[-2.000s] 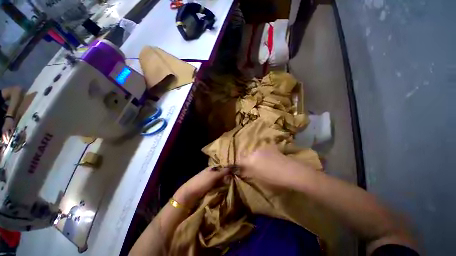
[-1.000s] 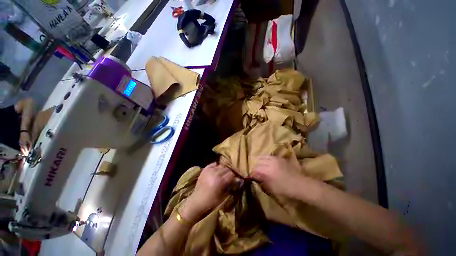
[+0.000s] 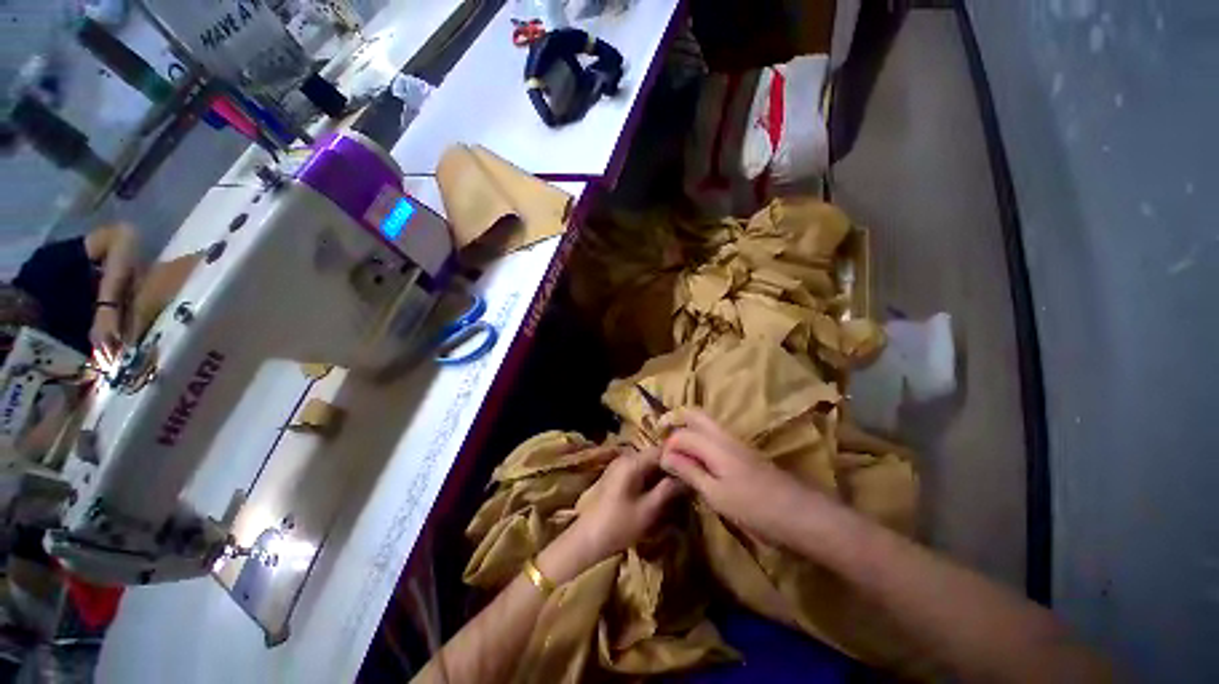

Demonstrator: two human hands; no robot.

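A heap of creased tan cloth (image 3: 769, 388) lies over my lap and runs to the pile beside the table. My left hand (image 3: 626, 497) and my right hand (image 3: 715, 461) meet over it, close together, and both pinch the cloth at one spot. A small dark pointed thing shows just above my fingertips; I cannot tell what it is. The fingertips partly hide the spot they hold.
The white sewing machine (image 3: 254, 361) stands on the white table (image 3: 401, 494) at left. Blue-handled scissors (image 3: 468, 334), a folded tan piece (image 3: 497, 203) and a black object (image 3: 568, 78) lie on the table. A white sack (image 3: 789, 127) stands beyond the pile. Another person works at far left.
The view has shifted, so the machine and table show further right. My hands have come closer together on the cloth, and the dark pointed thing now shows above my fingers.
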